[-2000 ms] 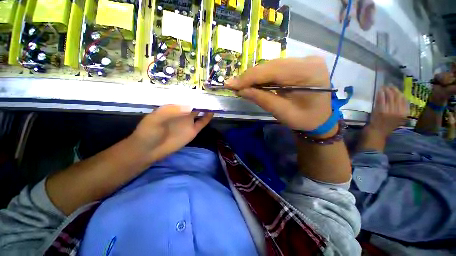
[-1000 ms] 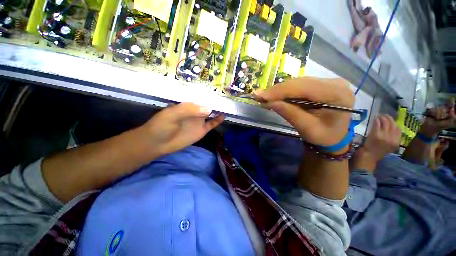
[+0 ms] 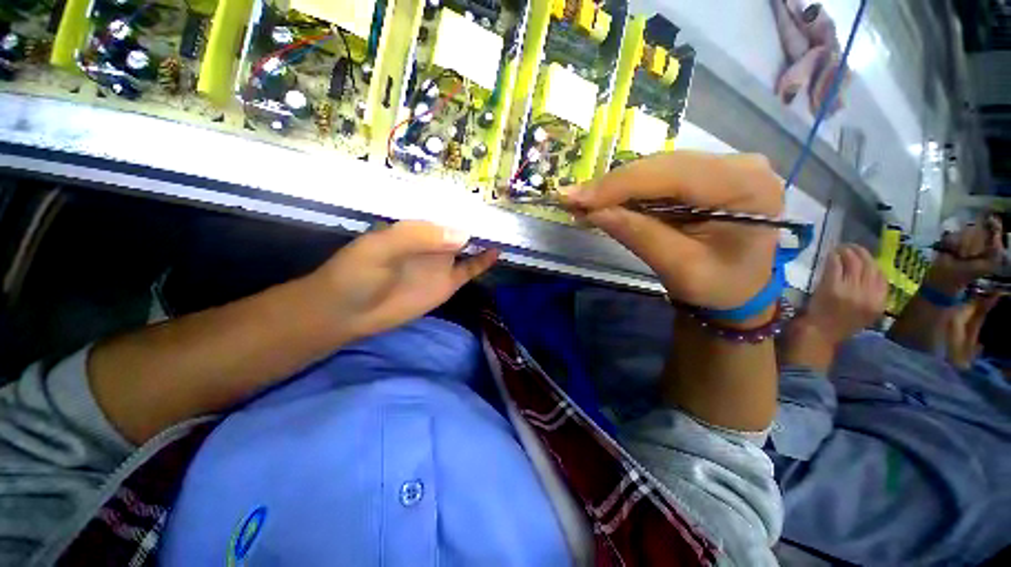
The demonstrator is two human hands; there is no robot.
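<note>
My right hand [image 3: 693, 227] grips thin dark tweezers [image 3: 721, 215] like a pen. Their tips are at the near end of a circuit board [image 3: 569, 98] in the row, beside small dark capacitors and fine red wires [image 3: 529, 155]. The tips are too small and blurred to tell whether they hold anything. A blue wrist strap [image 3: 754, 307] and a beaded bracelet are on my right wrist. My left hand [image 3: 405, 275] rests at the metal rail [image 3: 277, 188], its fingers at the edge; whether it holds the rail is unclear.
More boards with yellow side strips [image 3: 230, 50] stand in the row to the left. A blue cord [image 3: 826, 105] runs up from the strap. A crumpled pink item [image 3: 807, 53] lies beyond the boards. Another person's hand [image 3: 851, 290] and further hands and yellow boards [image 3: 900, 266] are at the right.
Since the first frame the boards appear shifted right in view, and both hands appear slightly further right. Since the second frame only slight shifts show. The tweezers stay in my right hand.
</note>
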